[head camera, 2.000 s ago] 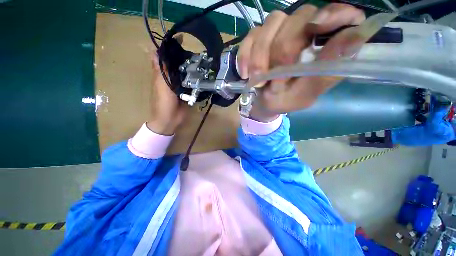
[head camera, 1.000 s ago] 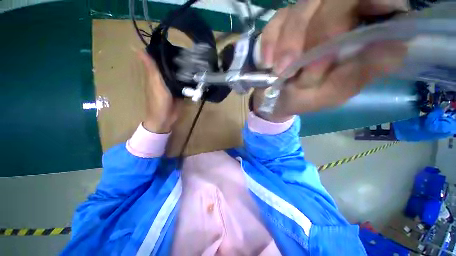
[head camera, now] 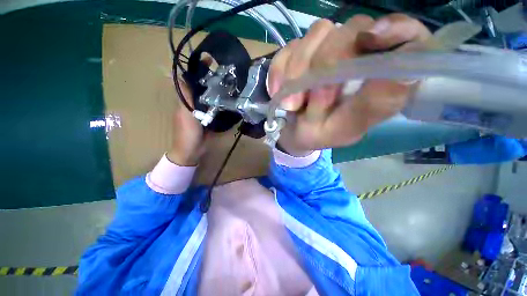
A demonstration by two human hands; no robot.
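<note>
My right hand (head camera: 341, 87) is wrapped around the power screwdriver (head camera: 456, 92), a thick pale cylinder lying across the upper right. Its silver metal nose (head camera: 222, 87) points left and lies over the black headset (head camera: 216, 49); whether the tip touches it is hidden. My left hand (head camera: 188, 130) holds the headset from its left side, fingers partly hidden behind it. A thin black microphone boom (head camera: 222, 167) runs from the headset down toward my chest. A clear hose (head camera: 370, 66) runs along the screwdriver, and a black cable (head camera: 179, 49) loops around the nose.
A brown cardboard mat (head camera: 136, 98) lies under the work on the green conveyor belt (head camera: 52, 110). Several clear hoops or tubes (head camera: 274, 23) show at the top. Yellow-black floor tape (head camera: 404, 182), blue items (head camera: 485, 225) and a person's blue sleeve (head camera: 485, 150) are at the right.
The screwdriver nose and my right hand moved right a second ago, then came back left and slightly down. The headset has tilted a little in my left hand.
</note>
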